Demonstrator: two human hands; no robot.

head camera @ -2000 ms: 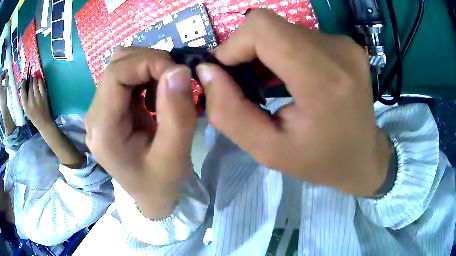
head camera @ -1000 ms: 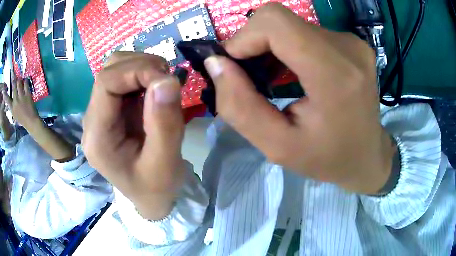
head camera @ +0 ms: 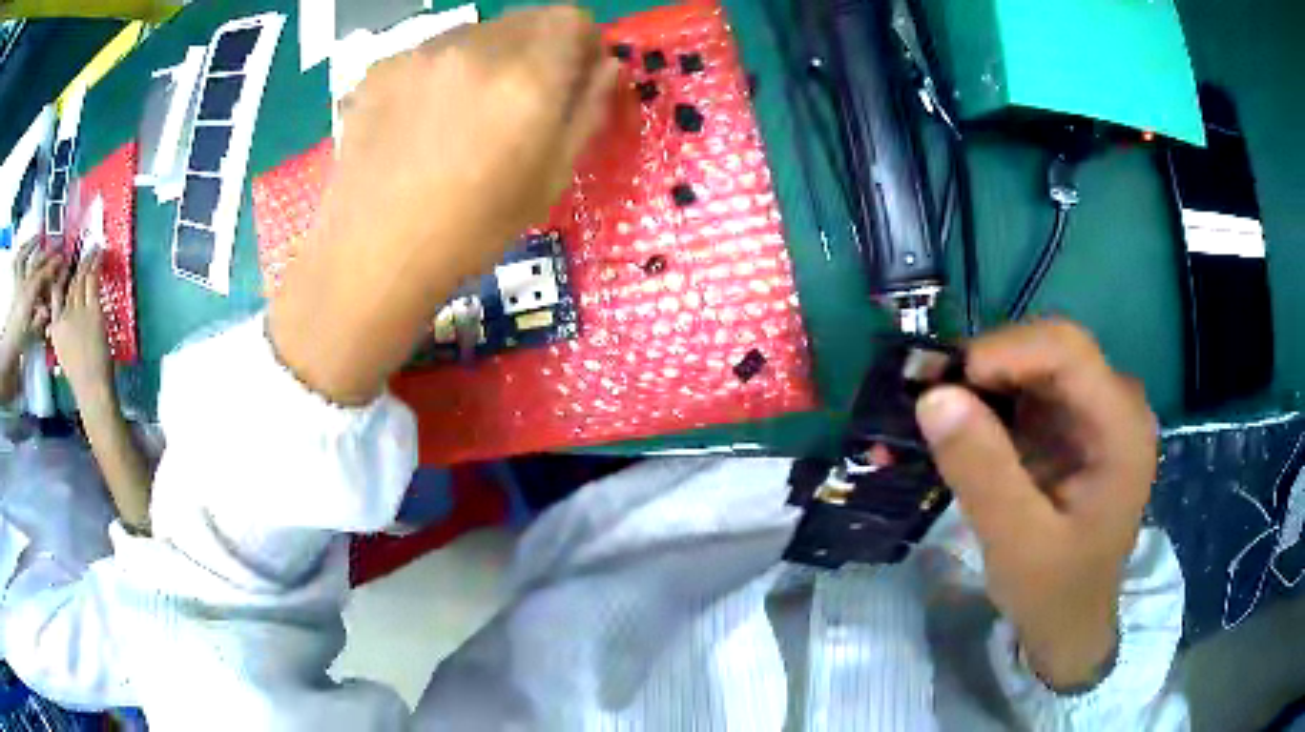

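Observation:
My right hand [head camera: 1052, 472] grips a black phone housing [head camera: 873, 479] by its upper end, above my lap at the bench's front edge. A small grey square shows at the housing's top beside my thumb. My left hand [head camera: 465, 157] reaches over the red bubble wrap [head camera: 658, 336] toward small black pads [head camera: 688, 117] at its upper part. Its fingertips are blurred and turned away, so I cannot tell whether they hold anything. The circuit board [head camera: 530, 293] lies on the wrap, partly hidden by my left wrist.
A black electric screwdriver [head camera: 890, 157] lies right of the wrap, with cables and a green box [head camera: 1095, 65] beyond it. A black slab with a white label [head camera: 1224, 236] is far right. A black sticker strip [head camera: 222, 143] lies left. Another person's hands [head camera: 79, 315] are at far left.
My hands have moved apart. My left hand has gone up over the wrap, and my right hand has moved right and down with the housing. The view has shifted right.

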